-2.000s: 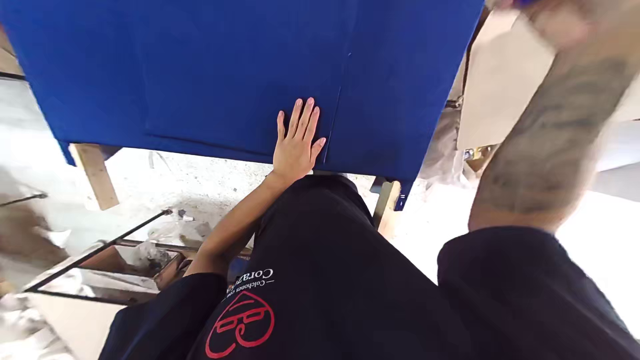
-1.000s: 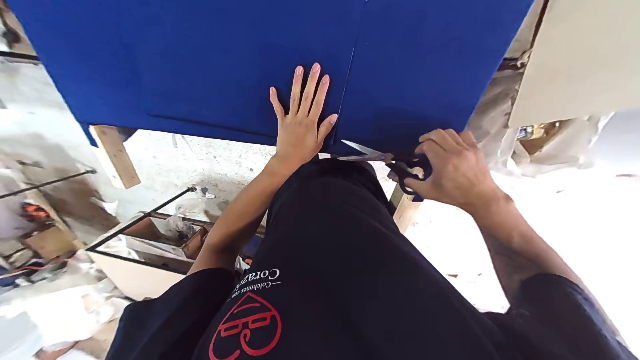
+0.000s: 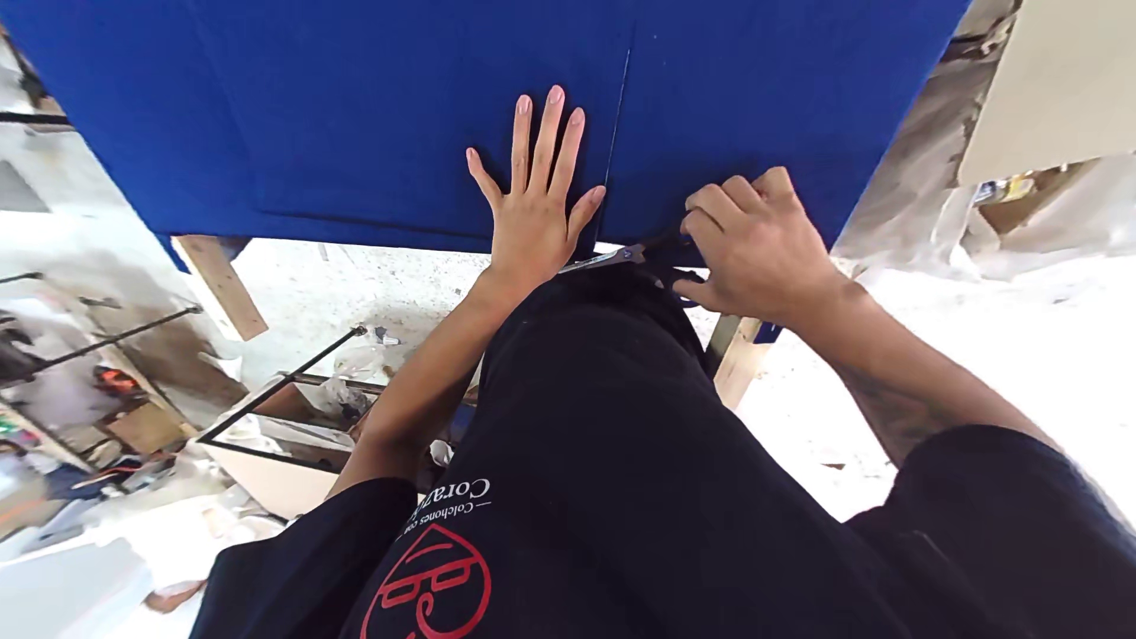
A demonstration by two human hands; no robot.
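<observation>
Blue fabric (image 3: 355,115) lies flat over a table, with a thin light line running across it between my hands. My left hand (image 3: 532,204) rests palm down on the fabric at its near edge, fingers spread, left of that line. My right hand (image 3: 754,244) grips the dark handles of a pair of scissors (image 3: 621,256) at the near edge. The blades point left, toward my left wrist, and lie close to my dark shirt; their lower part and the handles are partly hidden by my fingers and the dark cloth.
Wooden legs (image 3: 222,284) show under the fabric at left and right. A black-framed bin (image 3: 275,461) with scraps stands at lower left, near scattered materials. At the upper right is a beige panel (image 3: 1061,89), with plastic sheeting (image 3: 923,213) beside it.
My right hand came from the upper right down to the near fabric edge with the scissors. The blades, spread apart a second ago, now look closer together. My left hand stays on the fabric.
</observation>
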